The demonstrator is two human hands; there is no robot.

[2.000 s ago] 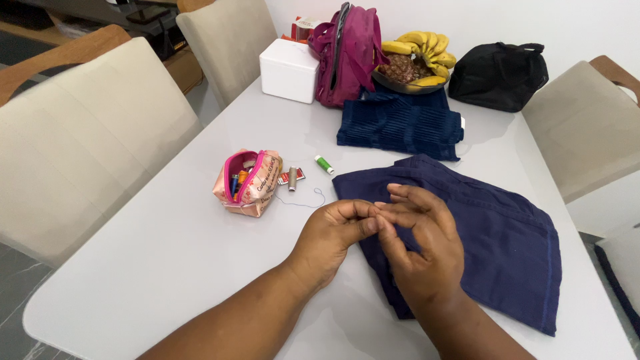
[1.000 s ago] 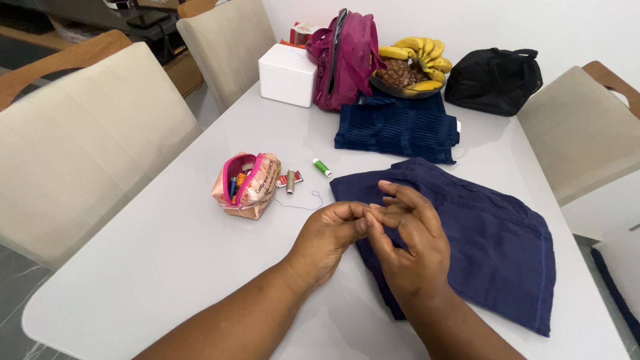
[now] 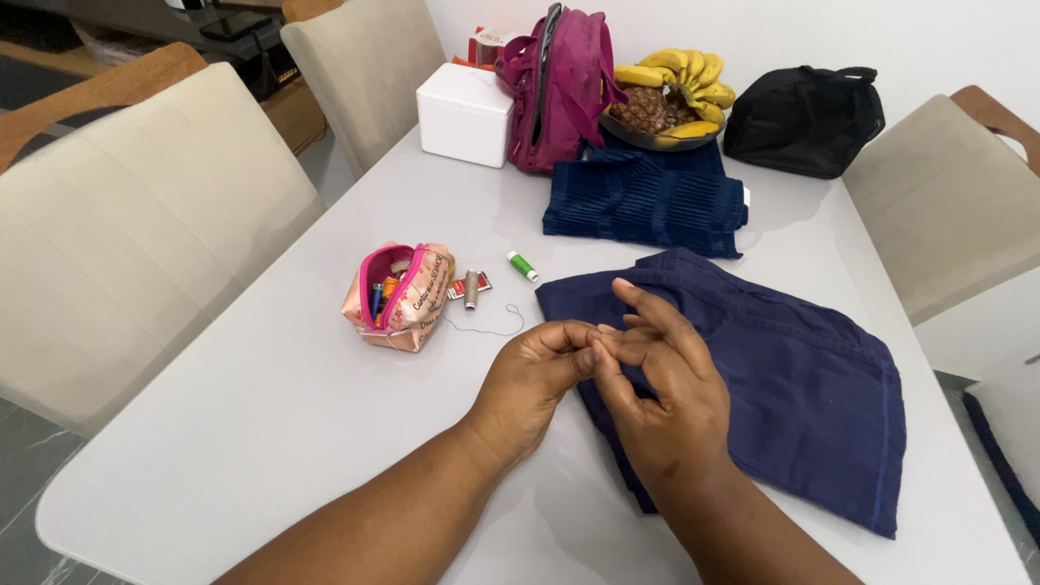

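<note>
My left hand and my right hand meet at the fingertips above the near left part of a folded navy blue cloth garment. Thumb and forefinger are pinched on each hand; whatever may be between them is too small to make out. Left of the hands, a thin blue thread curls on the table beside an unzipped sewing pouch with spools inside. A beige thread spool rests on a small red packet, and a green thread spool lies a little farther right.
Behind the garment lies a ribbed dark blue cloth. Along the back of the white table stand a white box, a magenta backpack, a bowl of bananas and a pineapple, and a black bag. Beige chairs flank the table.
</note>
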